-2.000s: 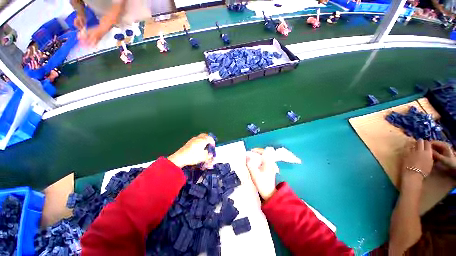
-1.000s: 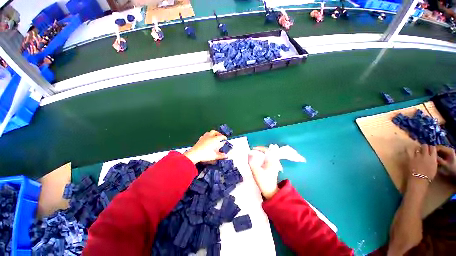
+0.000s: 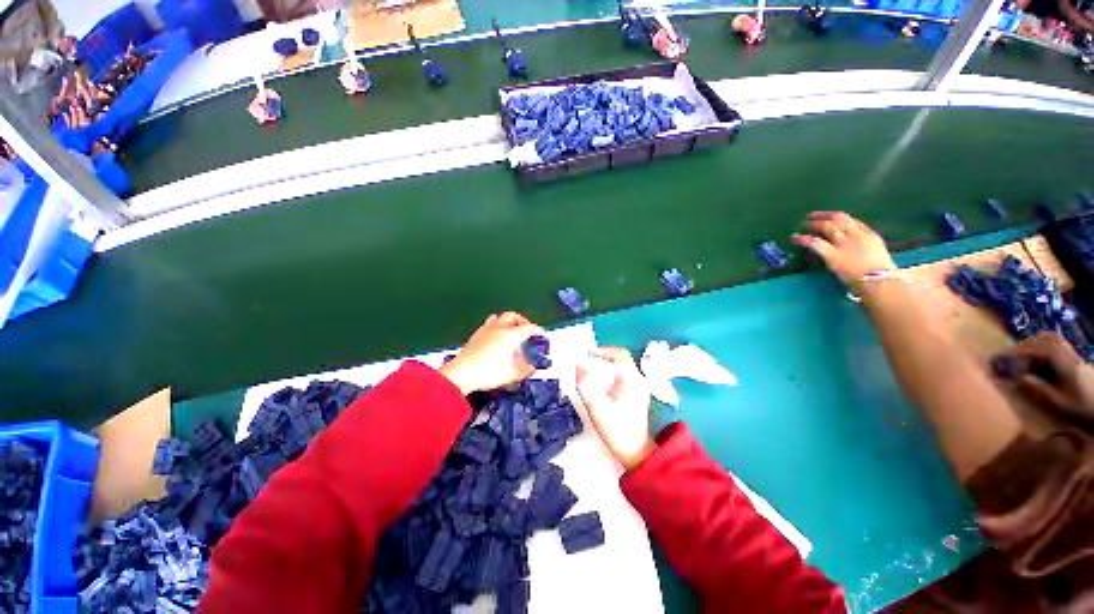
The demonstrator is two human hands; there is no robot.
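My left hand point(image 3: 494, 354), bare with a red sleeve, is over the top of the heap and holds a dark plastic toy part point(image 3: 536, 350) at its fingertips. My right hand point(image 3: 615, 402) is just right of it, fingers bent together, with something small and white at the fingertips that is hard to make out. The two hands do not touch. The heap of dark parts point(image 3: 474, 480) lies under my left forearm on a white sheet point(image 3: 606, 528). A crumpled white tissue point(image 3: 686, 363) lies on the green surface right of my right hand.
Dark parts point(image 3: 675, 282) sit singly along the near belt point(image 3: 396, 270). A black tray point(image 3: 624, 154) of parts stands beyond. A blue bin point(image 3: 66, 504) and cardboard point(image 3: 132, 450) are at left. A neighbour's hand point(image 3: 849, 246) reaches over the belt at right.
The belt parts have shifted right. My right hand has moved slightly left, away from the tissue. The neighbour's arm has reached out to the belt. My left hand stays nearly in place.
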